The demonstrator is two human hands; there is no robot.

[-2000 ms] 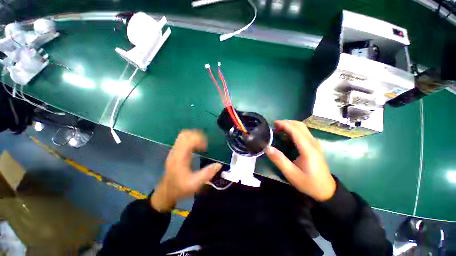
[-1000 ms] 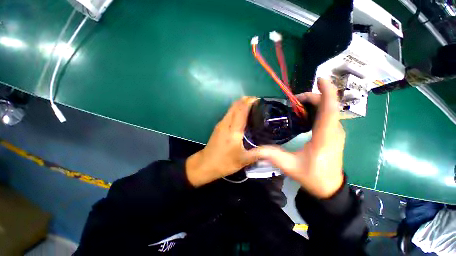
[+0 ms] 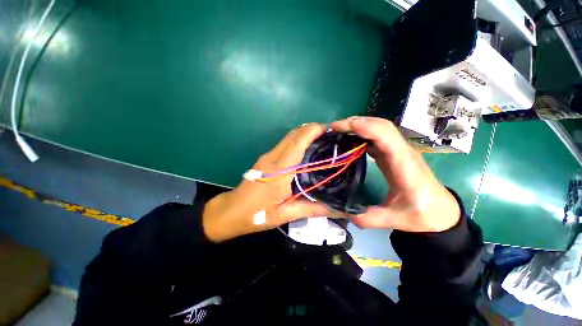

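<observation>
The camera housing with its black inner part [image 3: 328, 181] is held between both hands at the bench's near edge, open end up. My left hand [image 3: 255, 191] grips its left side, and my right hand [image 3: 411, 184] grips its right side, thumb at the lower rim. Red, orange and purple wires [image 3: 319, 167] cross the opening to the left. Their two white connector plugs [image 3: 254, 174] lie over the back of my left hand. The white bracket [image 3: 317, 230] shows below the housing. The fingers hide most of the shell.
A white screw feeder [image 3: 447, 105] stands on the green bench [image 3: 191, 83] at right, with a black panel [image 3: 424, 54] beside it. A dark cylindrical tool lies at the far right. A white cable [image 3: 19, 95] hangs over the left edge. Another person's pale sleeve [image 3: 545, 280] shows lower right.
Both hands have closed around the housing. The wires, earlier pointing up and away, now lie leftward over my left hand. The view has shifted right and closer.
</observation>
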